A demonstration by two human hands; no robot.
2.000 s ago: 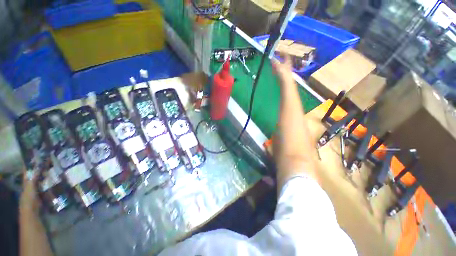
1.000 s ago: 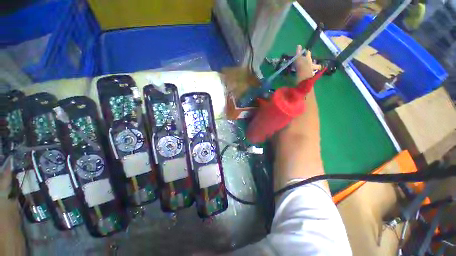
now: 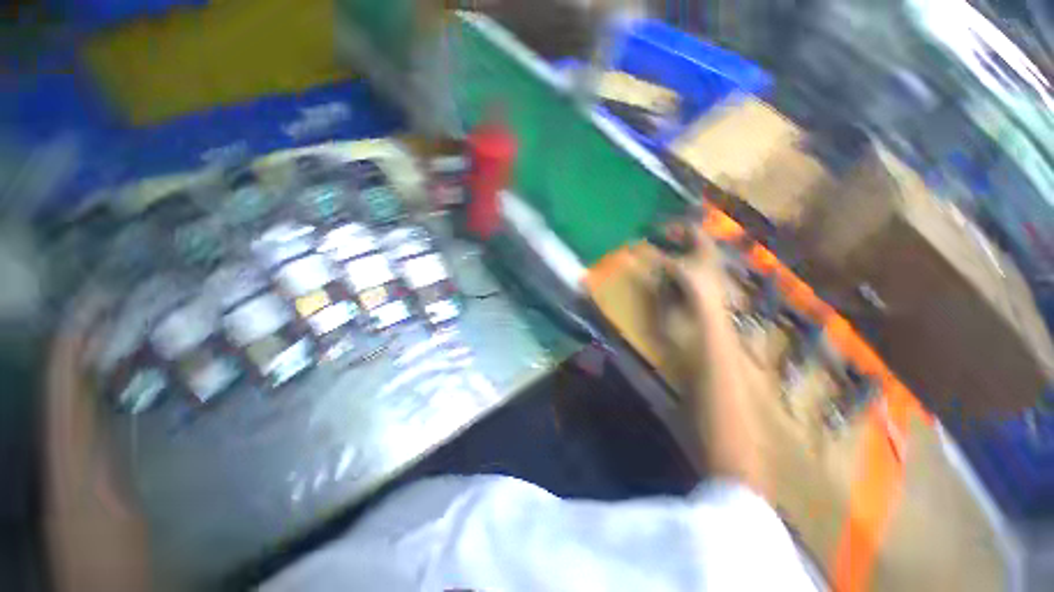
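The whole view is blurred. A row of several black lock housings [image 3: 306, 272] lies on the bench, with pale rectangles and greenish boards showing. My left hand [image 3: 79, 359] is at the left end of the row, smeared, and its fingers cannot be made out. My right hand [image 3: 691, 278] is over the cardboard surface at the right, beside the door handle assemblies [image 3: 803, 359]. Dark shapes show at its fingers; whether it grips one cannot be told.
A red squeeze bottle [image 3: 491, 179] stands between the housings and the green belt [image 3: 566, 156]. Orange-edged cardboard [image 3: 861, 526] lies at right. Brown boxes [image 3: 925, 289] and a blue bin [image 3: 682, 64] are behind it. A yellow bin [image 3: 220, 58] is at back left.
My right hand has moved from over the green belt, beyond the red bottle, to the cardboard at the right. The camera view has swung right. My left hand remains at the left end of the row.
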